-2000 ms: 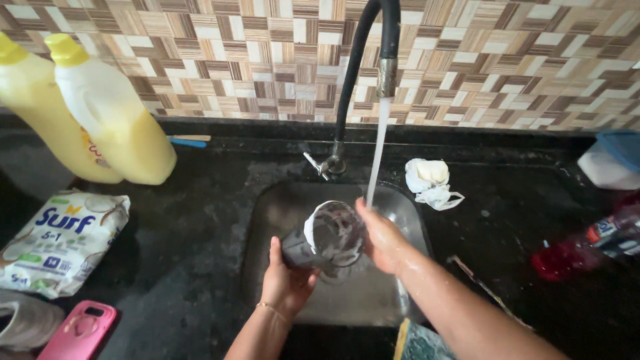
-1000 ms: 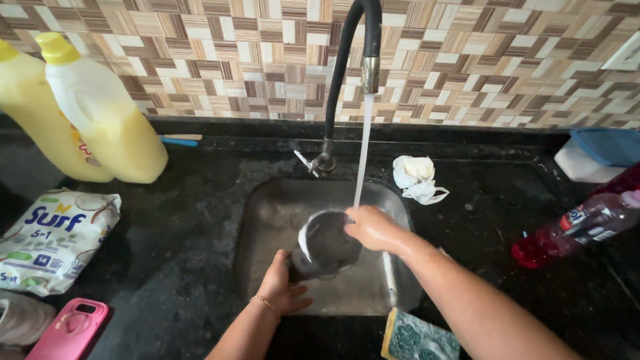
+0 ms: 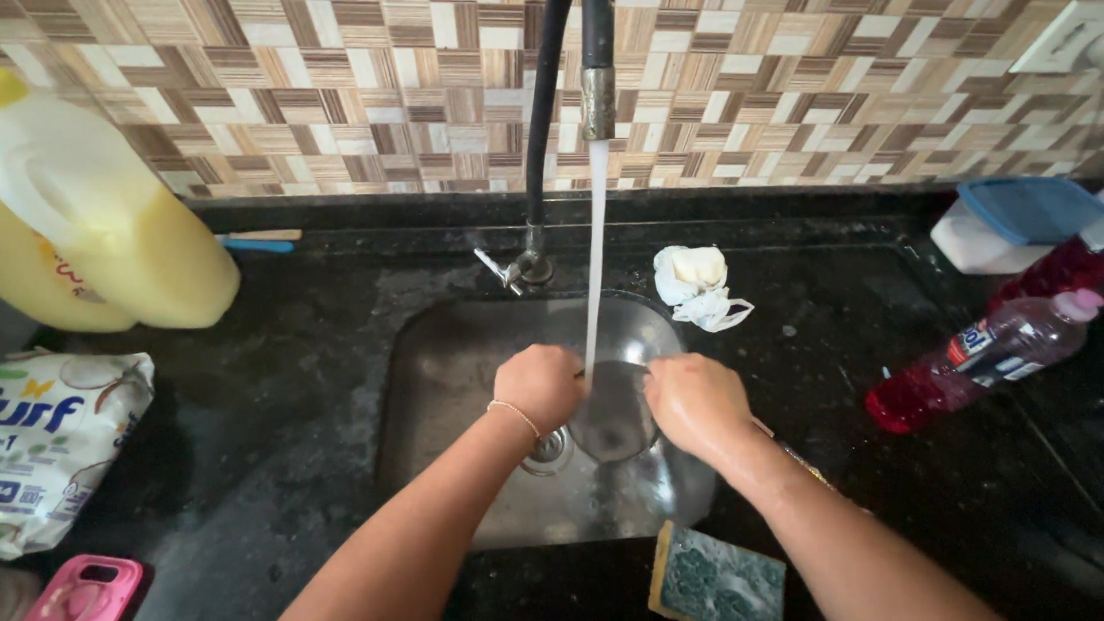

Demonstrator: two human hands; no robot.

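Observation:
My left hand and my right hand grip opposite sides of the rim of a dark round container, held over the metal sink. Water from the black hose faucet falls at the container's left side, beside my left hand. The drain shows to the left of the container. A foamy scouring sponge lies at the sink's front edge. White soap on a plastic bag rests behind the sink to the right.
Yellow liquid jugs, a Surf packet and a pink phone case are on the left. To the right lie a red liquid bottle and a blue-lidded tub. A blue-handled item sits by the tiled wall.
My left hand has moved from the container's lower left side up to its rim. White foam seen on the container before no longer shows. The view has moved closer to the sink.

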